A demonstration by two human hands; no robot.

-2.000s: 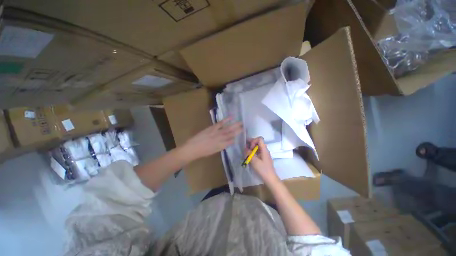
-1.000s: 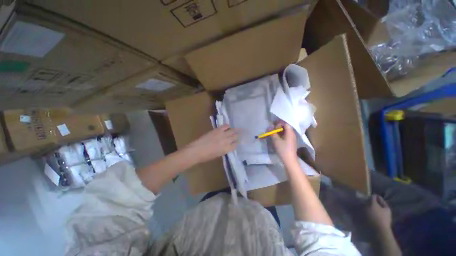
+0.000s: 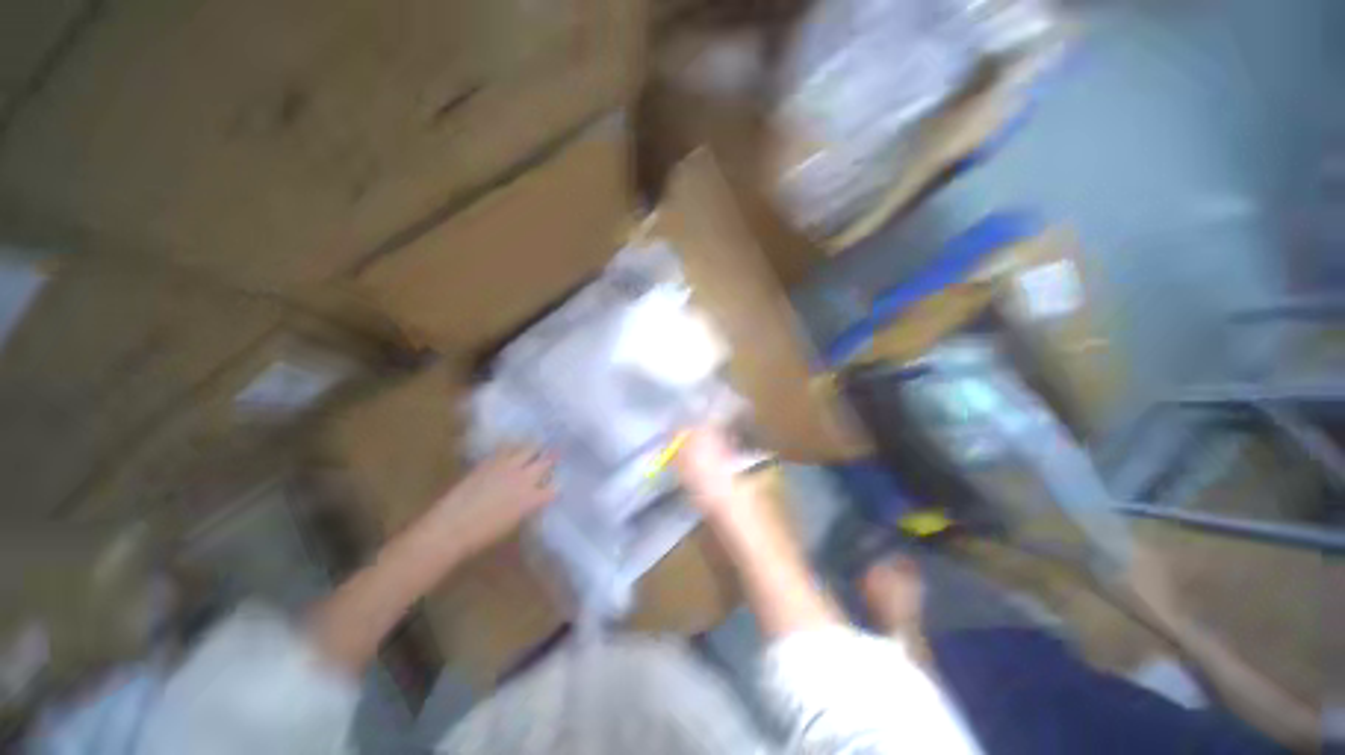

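Observation:
The view is strongly blurred. An open brown carton (image 3: 494,244) stands in front of me with its flaps out. White interleaving sheets (image 3: 568,384) lie inside, with a crumpled white piece on top at the right. My left hand (image 3: 509,484) rests at the left edge of the sheets; blur hides whether its fingers grip them. My right hand (image 3: 711,469) is over the lower right of the sheets and holds a yellow pen (image 3: 667,454).
Large cartons (image 3: 177,133) stand at the left and top left. Clear plastic bags (image 3: 885,103) fill a carton at the top right. A blue-edged thing (image 3: 929,288), another person's hand (image 3: 894,593) and dark clothing are at the right.
The view has swung, so the open carton now appears further left. More of the right side shows, with the other person's arms and a dark frame. The pen stays in my right hand.

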